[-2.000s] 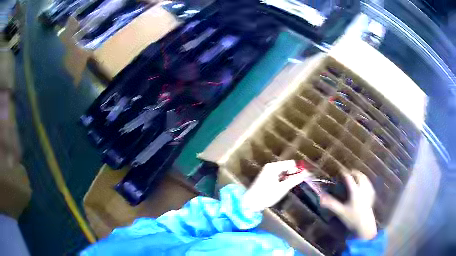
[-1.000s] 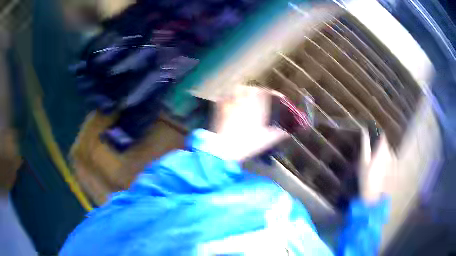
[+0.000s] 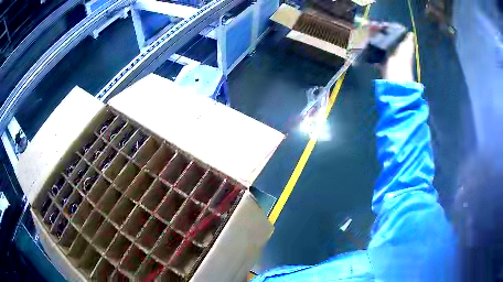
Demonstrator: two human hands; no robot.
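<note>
My right hand (image 3: 400,61) is raised at the upper right, shut on a dark oblong box, apparently a speaker box (image 3: 386,39), slightly blurred. A pale strand (image 3: 343,70) runs down-left from near the box to a bright blurred patch over the floor. The open divided carton (image 3: 190,118) is at the lower left. Wired dark parts (image 3: 73,208) sit in its left cells; many other cells look empty. A blurred red wire (image 3: 190,234) crosses the cells on its right side. My left hand is not in view.
A second open carton with dividers (image 3: 317,43) stands on the dark green floor at the top. Yellow lines (image 3: 295,179) run along the floor. A curved conveyor rail (image 3: 157,44) passes behind the near carton. A white stool-like surface (image 3: 199,80) is beside the rail.
The view has swung to the right, away from the black housings. My right hand has left the divided carton and is raised with the dark box. My left hand has left the picture.
</note>
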